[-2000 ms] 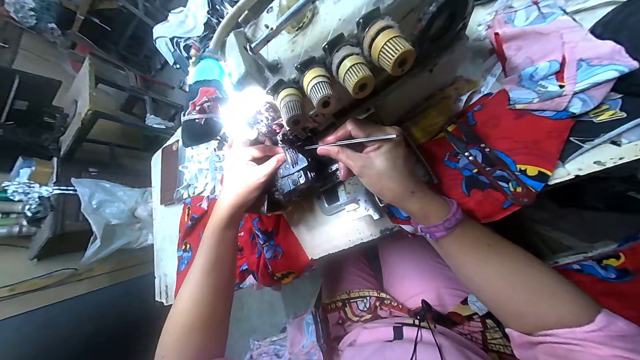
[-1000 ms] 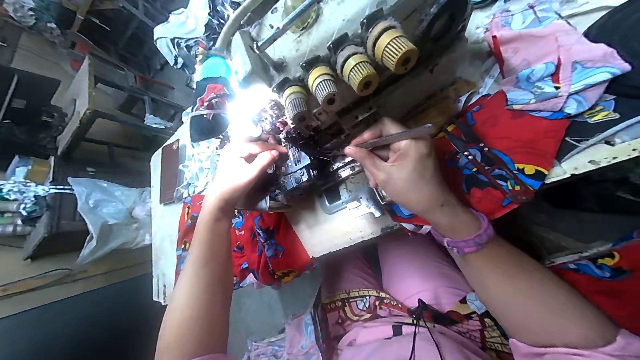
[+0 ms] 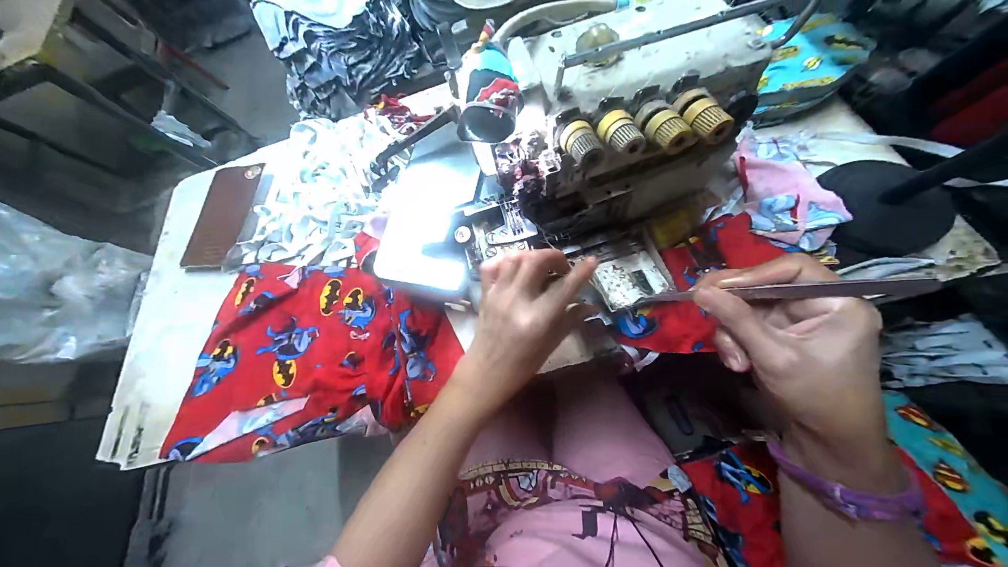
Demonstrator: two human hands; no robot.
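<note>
An overlock sewing machine (image 3: 630,169) with several yellow-ringed tension dials (image 3: 620,131) stands on the worktable, its lit needle area at the left end. My left hand (image 3: 528,307) is at the machine's front, just below the needle plate (image 3: 508,228), fingers spread and bent; whether its fingertips touch the machine cannot be told. My right hand (image 3: 795,339) holds metal tweezers (image 3: 819,290) between thumb and fingers, their tips pointing left over the machine's open front compartment (image 3: 630,279). Red printed fabric (image 3: 315,346) lies left of the machine, and more red fabric (image 3: 724,244) lies to its right.
A brown rectangular piece (image 3: 223,216) and pale fabric scraps (image 3: 315,197) lie on the table's left side. Pink fabric (image 3: 787,189) and a black round pad (image 3: 886,206) are at the right. A clear plastic bag (image 3: 63,283) hangs beyond the left edge.
The right hand with the tweezers has moved right, away from the needle area. My left hand has come down to the machine's front. The view has shifted noticeably.
</note>
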